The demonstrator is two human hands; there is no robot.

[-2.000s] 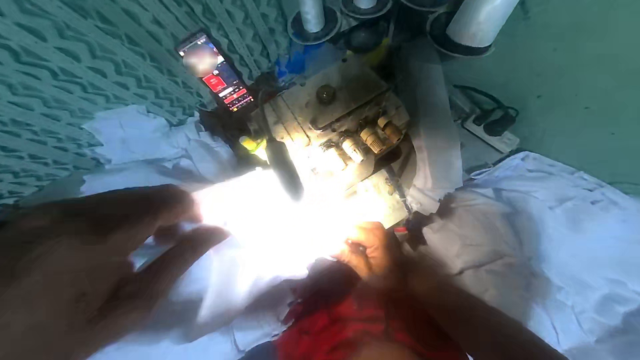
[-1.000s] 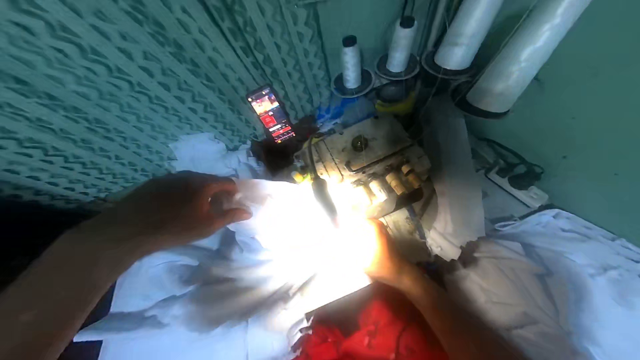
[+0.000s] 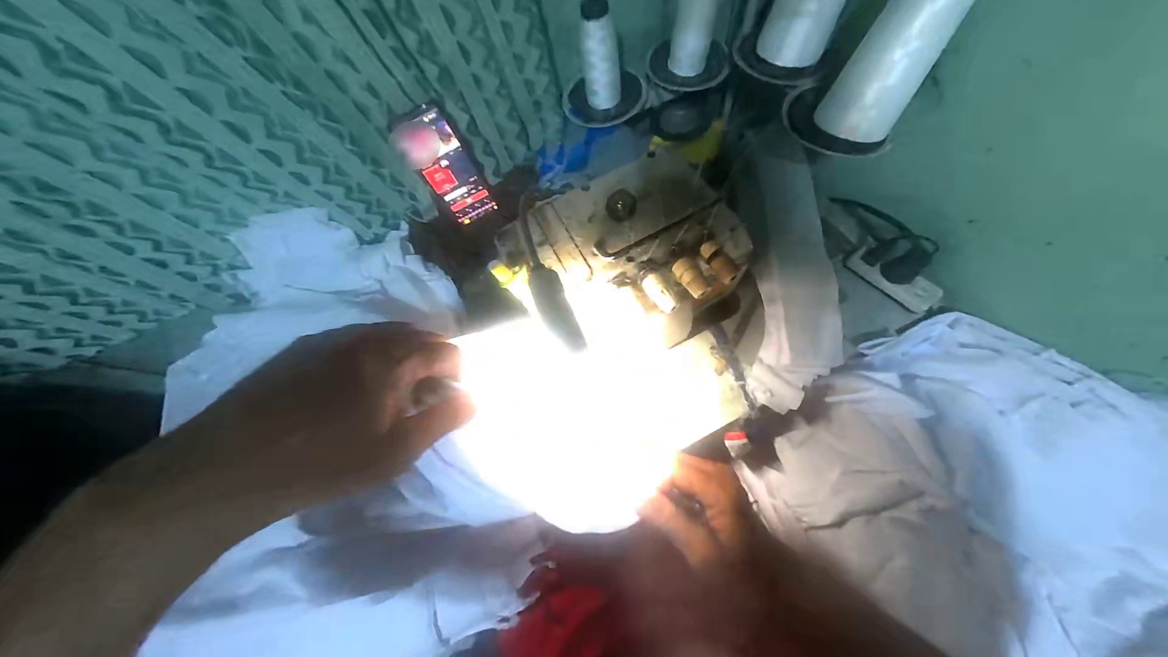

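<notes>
White fabric (image 3: 547,429), washed out by a bright lamp (image 3: 557,310), spreads in front of an overlock sewing machine (image 3: 657,210). My left hand (image 3: 383,401) grips the fabric's left edge between thumb and fingers. At the fabric's lower right edge, my right hand (image 3: 703,511) pinches it near the front of the machine. Glare hides the needle area, the presser foot and much of the cloth. Tan tension dials (image 3: 691,276) show on the machine's front.
Several white thread cones (image 3: 599,68) stand behind the machine. A phone (image 3: 447,164) with a lit screen leans at the back left. White cloth heaps (image 3: 949,456) lie right and left. A power strip (image 3: 894,274) with a plugged-in cable sits at the right, near a green wall (image 3: 1049,182).
My right hand has moved down toward the near edge of the cloth since one second ago. Both hands remain at the white fabric.
</notes>
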